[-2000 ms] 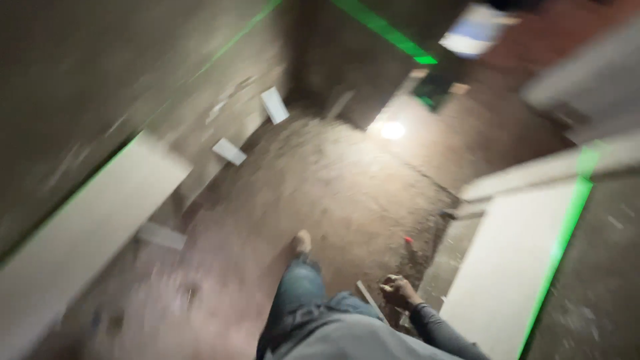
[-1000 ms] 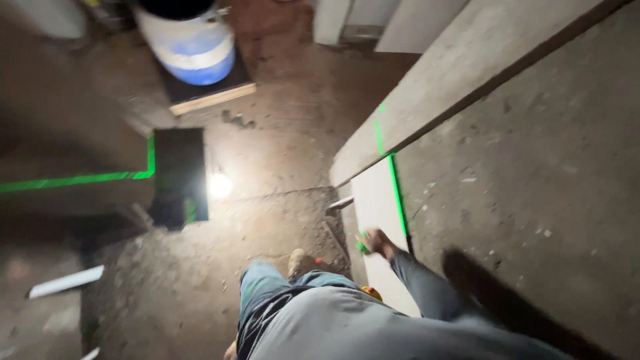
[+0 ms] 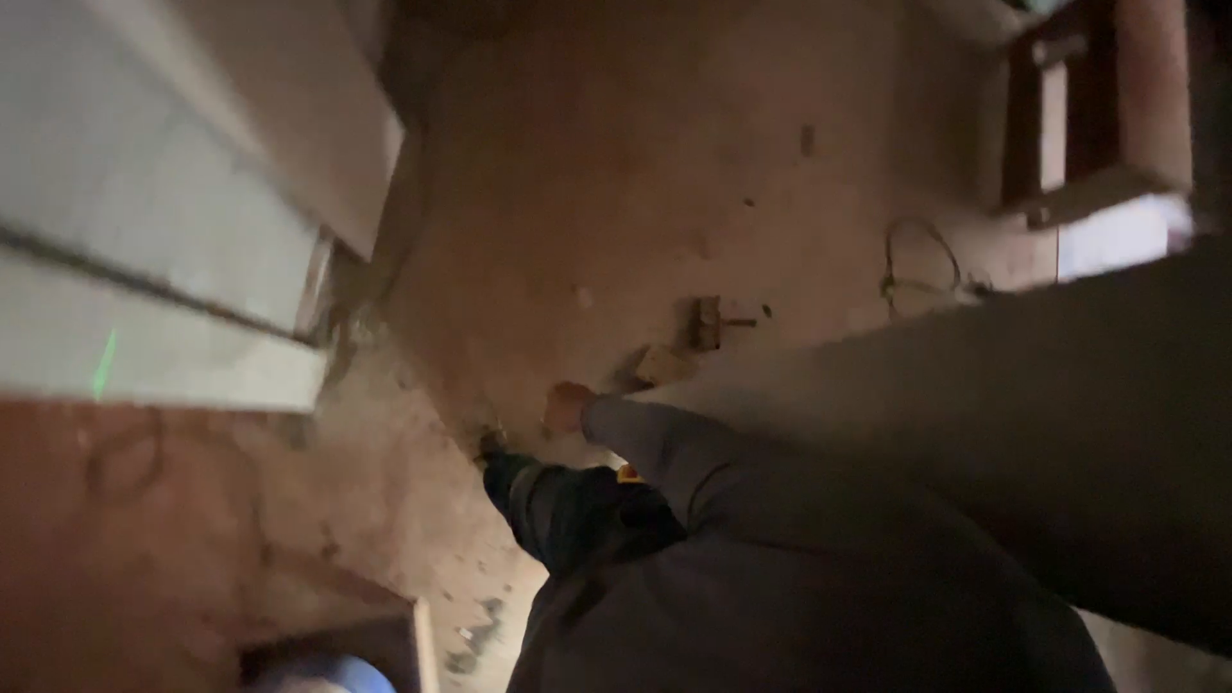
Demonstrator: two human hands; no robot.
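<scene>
My right hand (image 3: 568,406) hangs over the floor near the middle of the head view, in a grey sleeve and blurred; its fingers look curled, but whether they hold anything cannot be told. Below and left of it is my leg in dark trousers (image 3: 553,505), with a boot at its end. A small yellow and red thing (image 3: 629,474) shows at the waist, beside the sleeve. Right of the hand, a pale block-like piece (image 3: 664,365) and a small brown block-like thing with a thin handle (image 3: 709,322) lie on the floor. My left hand is out of view.
Large pale slabs or panels (image 3: 164,192) fill the upper left, with a green light line on the lower one. A blue and white container (image 3: 351,674) stands at bottom left on a dark wood-edged board (image 3: 423,645). A cable loop (image 3: 922,284) lies at right.
The view has swung round strongly. My right hand, earlier by the white board with the green line, is now over brown floor. The blue and white container has passed from upper left to bottom left.
</scene>
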